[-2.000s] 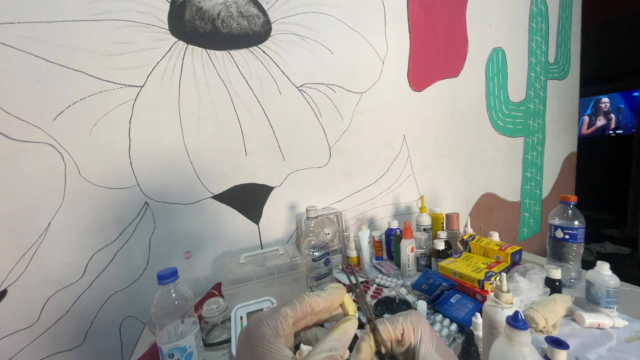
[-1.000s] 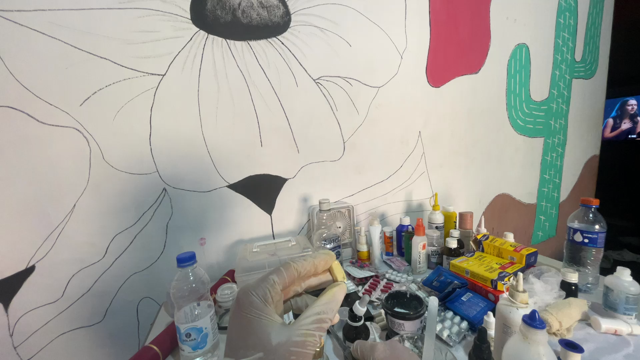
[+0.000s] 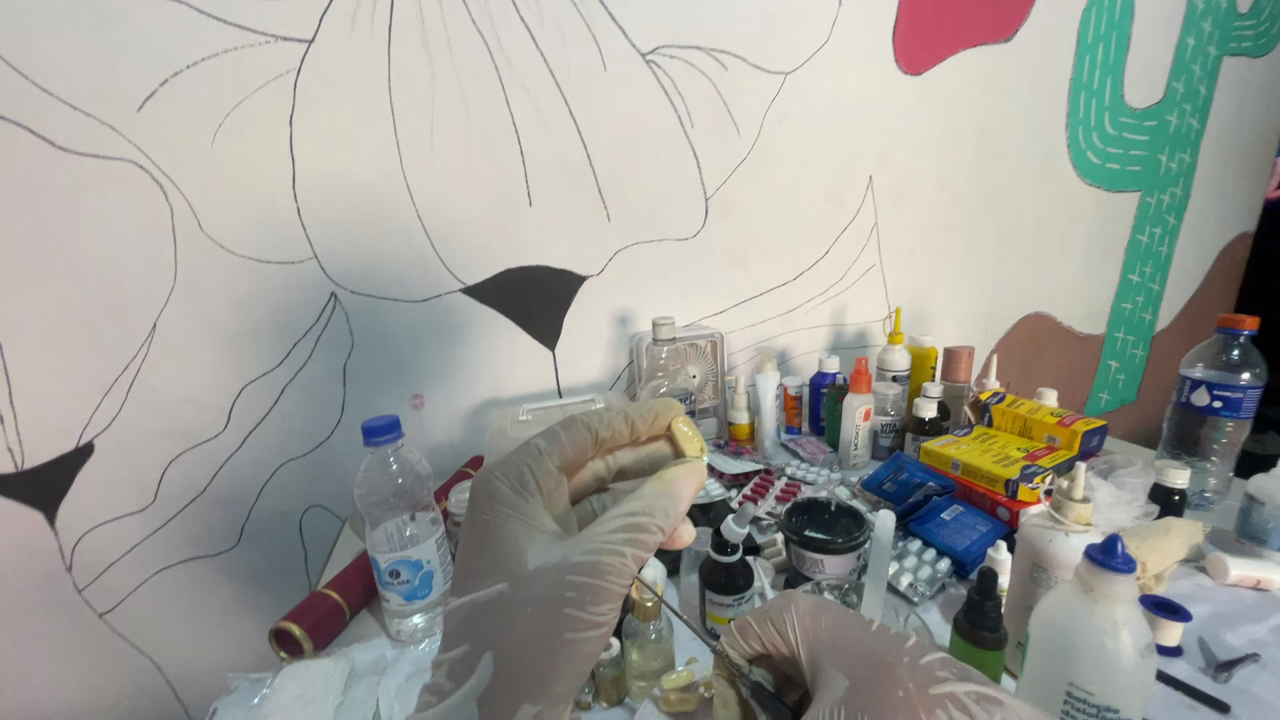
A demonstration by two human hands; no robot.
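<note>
My left hand (image 3: 560, 550), in a translucent latex glove, is raised near the middle and pinches a small pale-yellow capsule-like piece (image 3: 687, 438) between thumb and forefinger. At the lower right, my right hand (image 3: 840, 655), gloved alike, grips a thin metal tool with a dark handle (image 3: 755, 690); its slender tip points up and left, below the left hand. Several yellowish pieces (image 3: 678, 690) lie beneath the tool, beside a small glass bottle of pale liquid (image 3: 648, 650). A dark dropper bottle (image 3: 727, 580) and a black-rimmed jar (image 3: 825, 535) stand behind the hands.
A water bottle (image 3: 403, 540) and a dark red tube (image 3: 335, 605) are at left. Blister packs (image 3: 918, 568), yellow boxes (image 3: 995, 460), blue packets (image 3: 955, 535) and a blue-capped white bottle (image 3: 1090, 640) crowd the right. A painted wall (image 3: 300, 200) rises behind.
Two seconds ago both hands were close together with a metal tool upright between them. Now the right hand is lower, apart from the left, which holds the yellow piece up. The view has shifted.
</note>
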